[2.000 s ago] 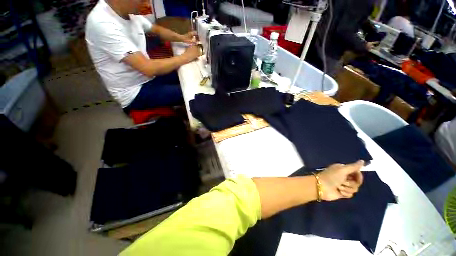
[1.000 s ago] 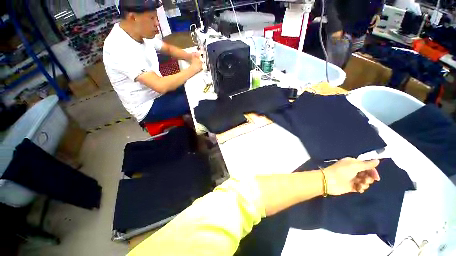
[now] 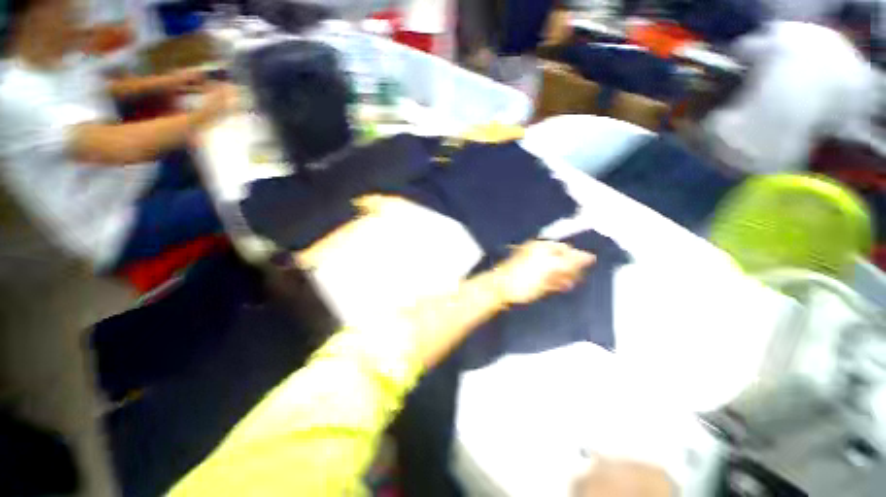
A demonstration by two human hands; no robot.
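Note:
The frame is blurred. A dark navy panel (image 3: 568,325) lies under and around my left hand (image 3: 546,272), over the white table edge, with cloth hanging toward the front. My left hand has curled fingers at the panel's upper part; I cannot tell if it grips the cloth. A skin-toned blur at the bottom edge, likely my right hand (image 3: 624,480), is cut off and its fingers cannot be made out. Another navy panel (image 3: 505,194) lies just beyond my left hand.
More dark cloth (image 3: 316,199) lies at the table's far left. Behind it stand a black box-like object (image 3: 301,97) and a pale blue tub (image 3: 437,82). A seated person in a white shirt (image 3: 49,146) is at left. A lime-green fan (image 3: 795,225) and the sewing machine (image 3: 826,369) are at right.
The view has swung right, bringing the fan and machine in. My left hand stays over the same panel. A skin-toned blur has appeared at the bottom edge.

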